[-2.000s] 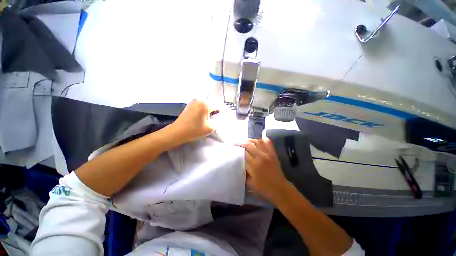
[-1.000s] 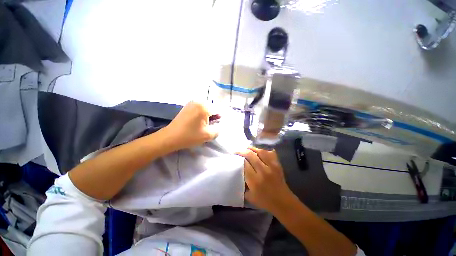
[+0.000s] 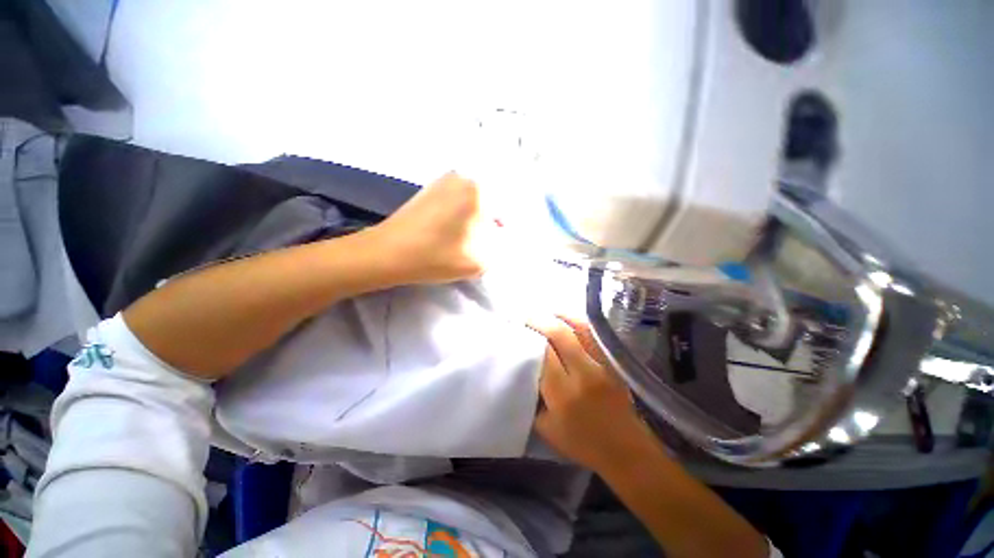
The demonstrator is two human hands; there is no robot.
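Note:
The light grey garment panel [image 3: 436, 381] lies in front of me and hangs over the table edge. My left hand [image 3: 436, 231] is closed on cloth at the panel's far side, its fingertips lost in glare. My right hand [image 3: 578, 381] presses on the panel's right edge with bent fingers. The dark grey panel [image 3: 164, 213] lies left of and behind the pale one. The sewing machine [image 3: 610, 131] fills the upper right, blurred and close. Its shiny curved guard [image 3: 861, 360] looms large at right. The needle area is washed out by light.
The curved dark piece with a black label [image 3: 681, 343] shows behind the guard, right of my right hand. Thread snips [image 3: 921, 420] lie at the right table edge. Pale and dark cut pieces [image 3: 22, 218] lie at far left. Blue plastic [image 3: 264, 501] shows below the table.
The view has moved closer, so the machine head and its guard look larger and farther right. Both hands keep nearly the same hold on the cloth.

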